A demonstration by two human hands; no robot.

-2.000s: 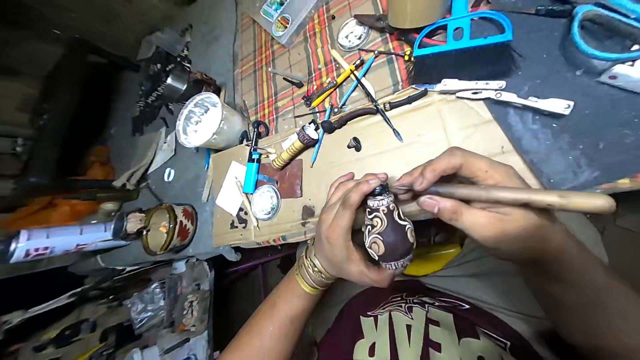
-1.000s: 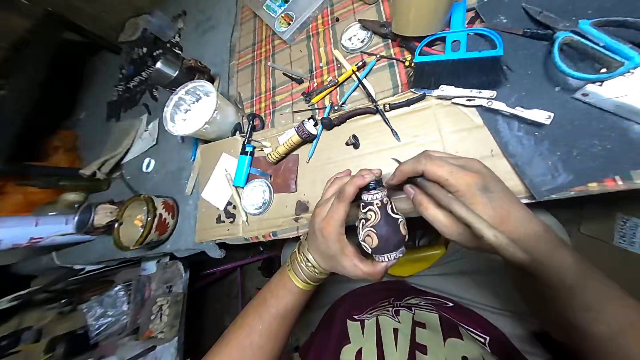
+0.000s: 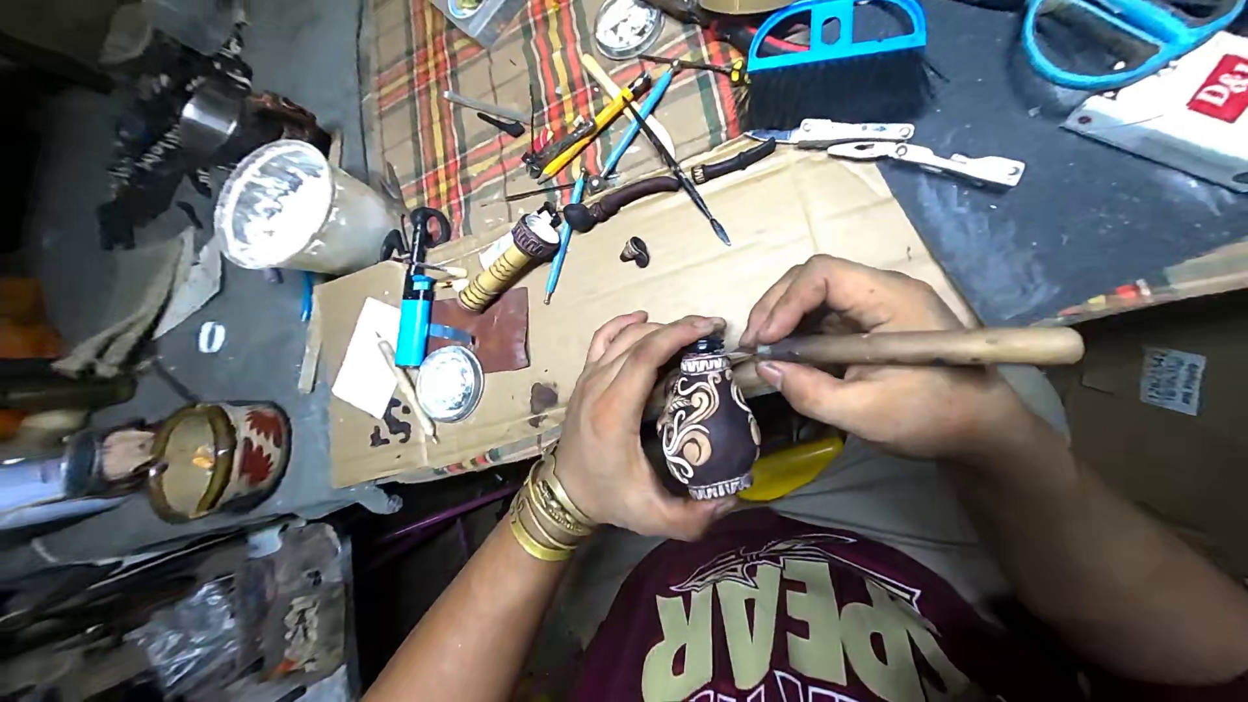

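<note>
My left hand [image 3: 624,439] is wrapped around a small dark bottle [image 3: 709,429] with carved pale scrolls and a black neck. The bottle stands roughly upright, its neck toward the table. In my right hand [image 3: 858,361] is a carving tool with a wooden handle [image 3: 936,346], pinched between thumb and fingers. Its thin tip is by the bottle's shoulder, just below the neck; whether it touches I cannot tell. Beyond the hands, a small dark cap-like piece [image 3: 635,252] lies on the cardboard sheet [image 3: 780,244].
Across the cardboard lie a carved cylinder [image 3: 509,263], a dark curved pipe-like piece [image 3: 634,198] and a blue lighter [image 3: 414,322]. A round tin [image 3: 449,383] is at left. Farther back are a plastic tub [image 3: 302,210], a blue brush [image 3: 838,58], a multi-tool [image 3: 926,161] and blue-handled scissors [image 3: 1121,44].
The wooden handle, tilted down along my right palm one second ago, now points out to the right. My left hand has kept its hold on the bottle.
</note>
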